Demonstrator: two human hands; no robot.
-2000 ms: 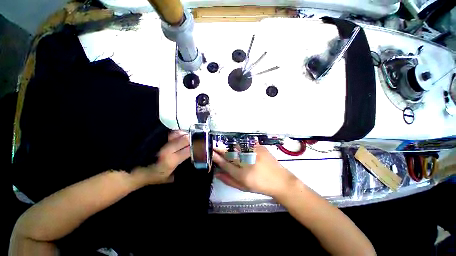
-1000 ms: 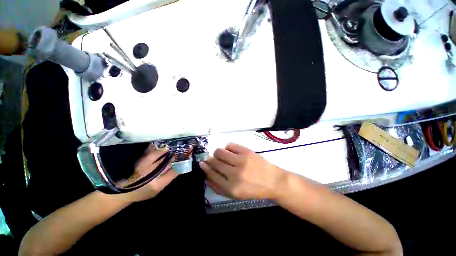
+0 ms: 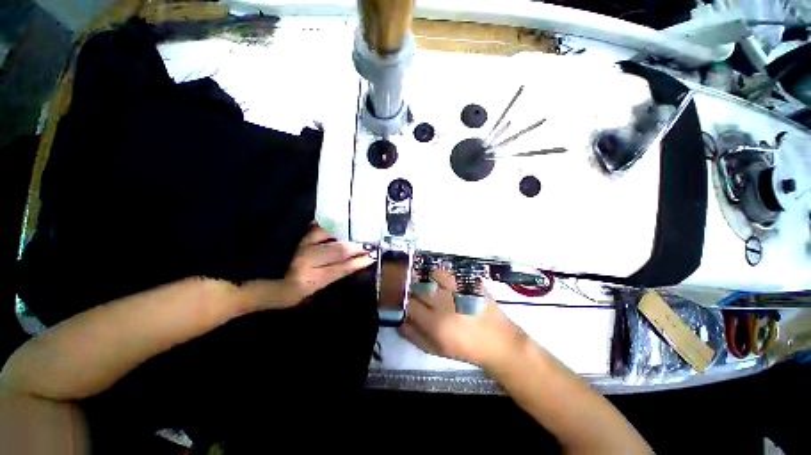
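Note:
A black cloth piece (image 3: 187, 178) covers the left of the table and drapes over the front edge. My left hand (image 3: 322, 267) lies on it, fingers pointing right, just left of the shiny upright guard (image 3: 394, 289). My right hand (image 3: 449, 322) is just right of the guard, its fingertips partly hidden behind the guard and the tension discs (image 3: 469, 283). The white sewing machine head (image 3: 551, 227) sits above both hands and hides the needle area. Whether the fingers of either hand pinch the cloth is hidden or too small to tell.
Red-looped snips (image 3: 532, 286) lie under the head. A tan wooden strip (image 3: 676, 332) lies on a clear plastic bag (image 3: 636, 351) at front right, beside red and orange handles (image 3: 740, 333). A wooden-handled rod (image 3: 384, 84) rises above the head. A black strap (image 3: 682, 195) crosses the head.
The view swung right and back, so the machine moved left and then right in the picture. My left hand lies flatter beside the guard; my right hand's fingers are again behind the tension discs.

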